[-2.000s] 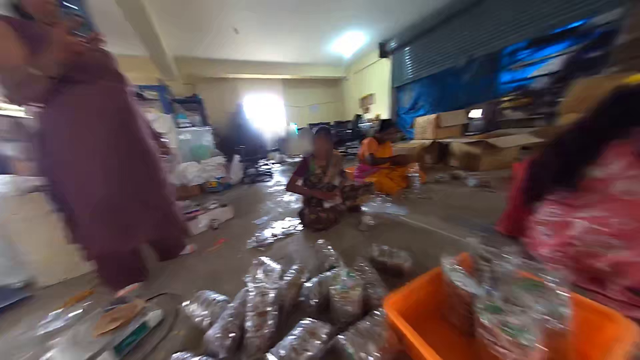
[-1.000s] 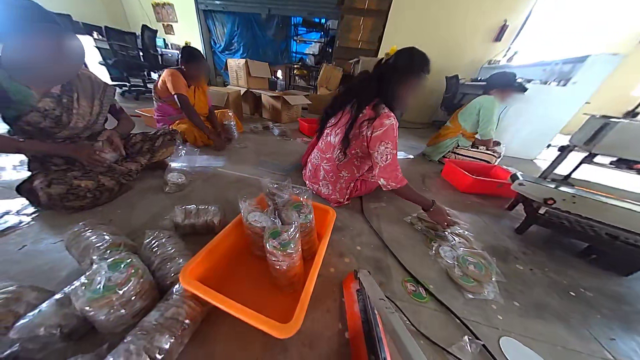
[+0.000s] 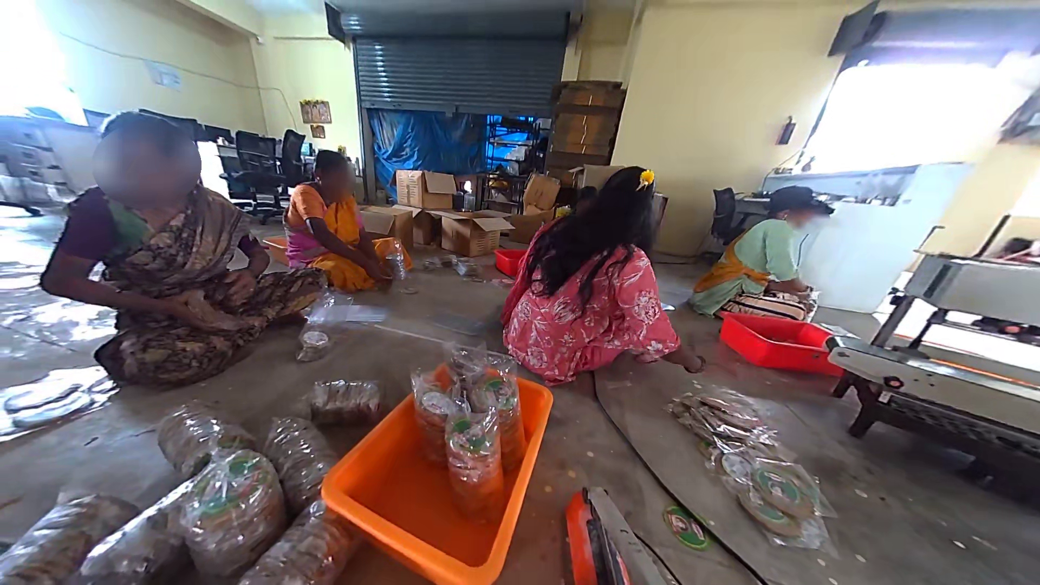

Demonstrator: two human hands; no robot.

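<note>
Neither of my hands shows in the head view. Nearest to me stands an orange plastic tray (image 3: 382,520), with several clear plastic packs of stacked round items (image 3: 474,463) upright in its far part. To its left, more filled clear packs (image 3: 231,508) lie on the floor, some with green round labels. Right of the tray is a red and grey device (image 3: 601,540), cut off by the bottom edge; it may be a bag sealer. A green round label (image 3: 686,526) lies on the floor beside a black cable (image 3: 650,471). Flat clear packets (image 3: 772,487) form a pile farther right.
Several people sit on the floor: one at left (image 3: 179,268), one in orange (image 3: 325,227), one in pink (image 3: 589,301), one in green (image 3: 756,260). A red tray (image 3: 780,345) stands beside a metal machine (image 3: 942,357) at right. Open cardboard boxes (image 3: 471,234) stand behind.
The view has swung right since the oldest frame. Since one second ago, the hand of the person in pink has drawn back from the flat packets.
</note>
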